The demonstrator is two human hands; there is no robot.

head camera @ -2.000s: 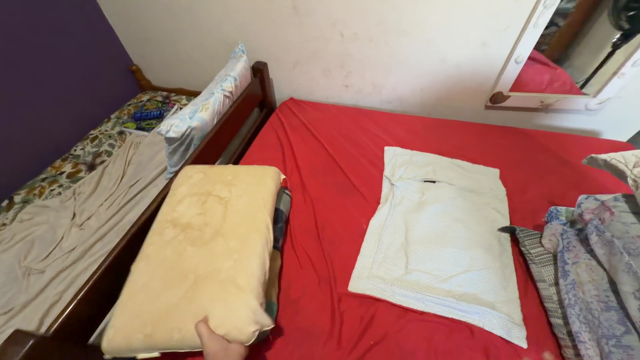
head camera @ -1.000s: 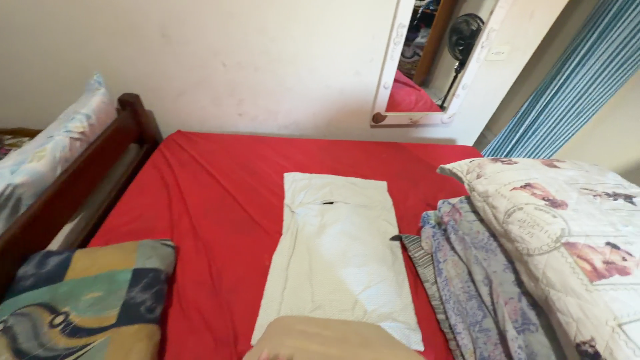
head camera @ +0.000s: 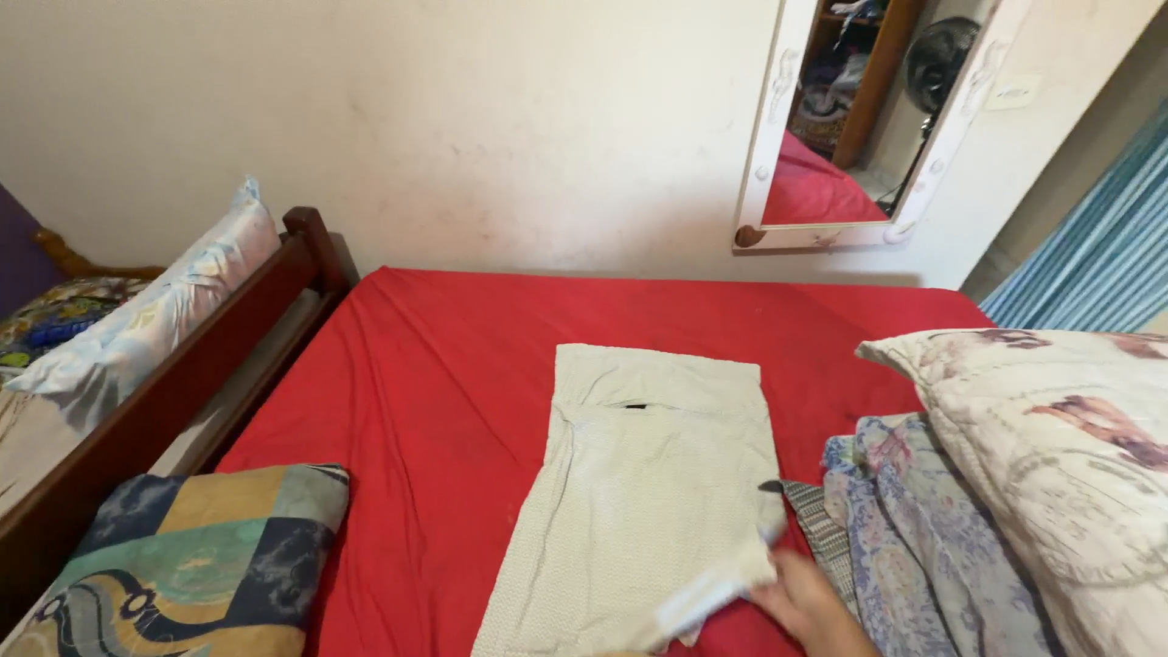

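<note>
A cream textured pillowcase [head camera: 657,465] lies flat on the red bedsheet [head camera: 438,392], with a small dark slit near its top edge. At the lower right corner of this pillowcase, my right hand [head camera: 803,593] grips the fabric edge, which is lifted and blurred. Only a sliver of my left hand [head camera: 622,653] shows at the bottom edge, and what it touches is hidden. Beside my right hand lie a grey patterned cloth [head camera: 821,529] and a folded floral cloth [head camera: 912,520]. A pillow with a patchwork print [head camera: 210,547] rests at the lower left.
A quilted printed pillow [head camera: 1049,438] lies at the right. The dark wooden bed rail [head camera: 237,356] runs along the left, with a pale printed pillow [head camera: 182,301] leaning against it. A white-framed mirror [head camera: 757,182] is on the wall, and a blue curtain [head camera: 1086,246] hangs at the right.
The plain cream pillow or cushion that my hand touched at the left is no longer there in view. My right hand has come in at the pillowcase's lower right corner, which is now lifted. The view has swung right.
</note>
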